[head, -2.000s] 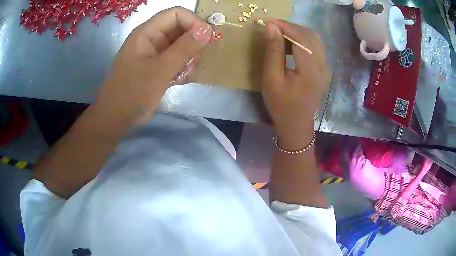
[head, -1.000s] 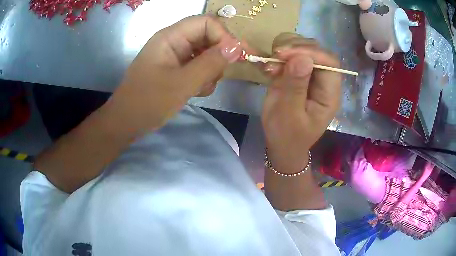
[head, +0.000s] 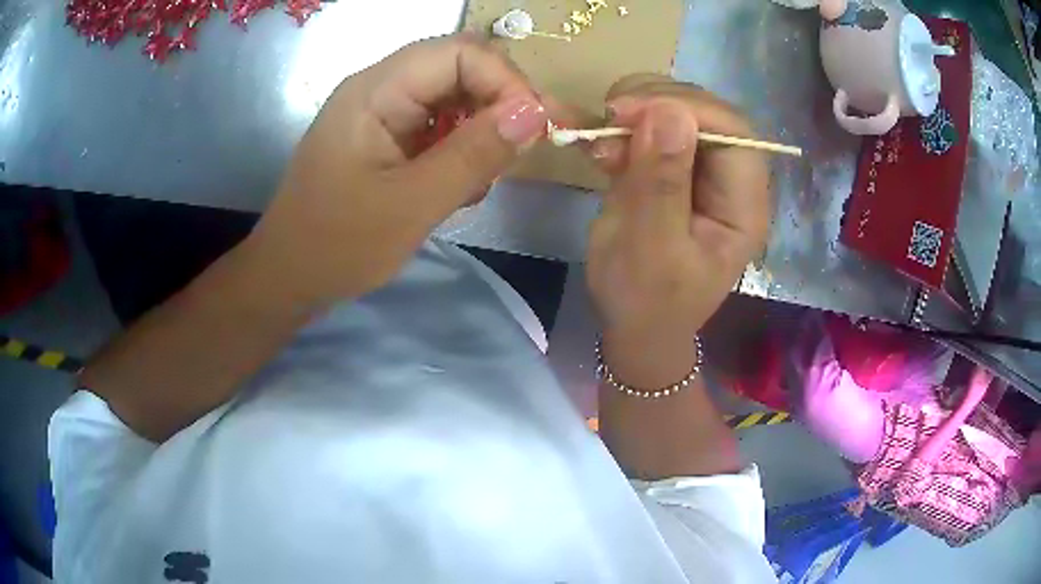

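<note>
My left hand [head: 400,171] pinches a small red part [head: 553,128] between thumb and forefinger, mostly hidden by the fingertips. More red shows inside the curled fingers of that hand. My right hand [head: 676,217] holds a cotton swab [head: 748,143] by its pale stick, with the white tip at the red part. Whether the tip touches it is too small to tell. Beyond the hands, a brown work board [head: 651,57] bears tiny gold pieces [head: 588,16] and a whitish blob [head: 513,24] with a thin stick at it.
A heap of red parts [head: 166,25] lies at the far left of the metal bench [head: 148,126]. A pink mug [head: 862,66] stands at the right by a red printed card [head: 896,211]. Part of another person in pink and checked clothing [head: 936,456] shows at lower right.
Since two seconds ago, my right hand has brought the swab from the gold pieces to the red part in my left hand. Over the last second the swab has shifted slightly left.
</note>
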